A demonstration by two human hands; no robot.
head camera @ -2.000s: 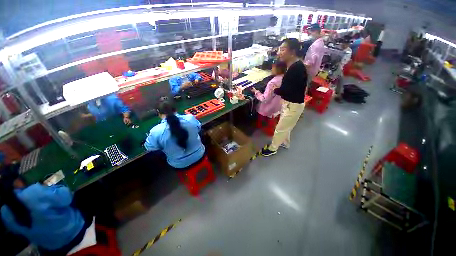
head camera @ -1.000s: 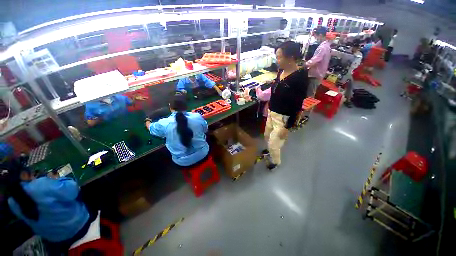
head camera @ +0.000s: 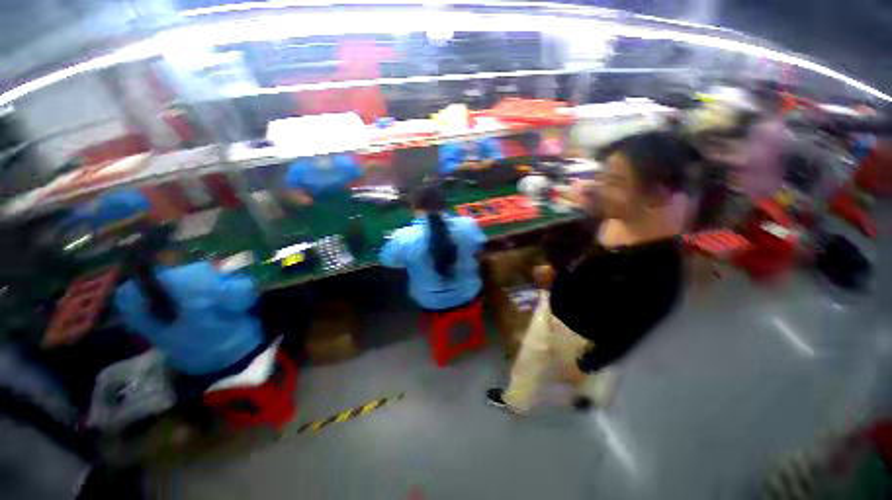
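Note:
Neither of my hands is in view. The frame is blurred. A person in a black top and pale trousers (head camera: 616,303) stands in the aisle, nearest in front of me. To the left is the green-topped line bench (head camera: 372,220), where workers in blue smocks sit on red stools (head camera: 458,334). An orange-red parts tray (head camera: 499,209) lies on the bench, and a pale gridded sheet (head camera: 334,253) lies nearer. The small items at the workers' hands cannot be made out.
An open cardboard carton (head camera: 511,293) stands on the floor, partly hidden by the standing person. Yellow-black tape (head camera: 350,414) marks the grey floor. A dark heap (head camera: 841,262) lies at the right. A blurred red and green shape is at the lower right edge.
The view has turned right to left, so the bench and seated workers sit further right. The person in black has come closer and looks larger. The frame has become blurred.

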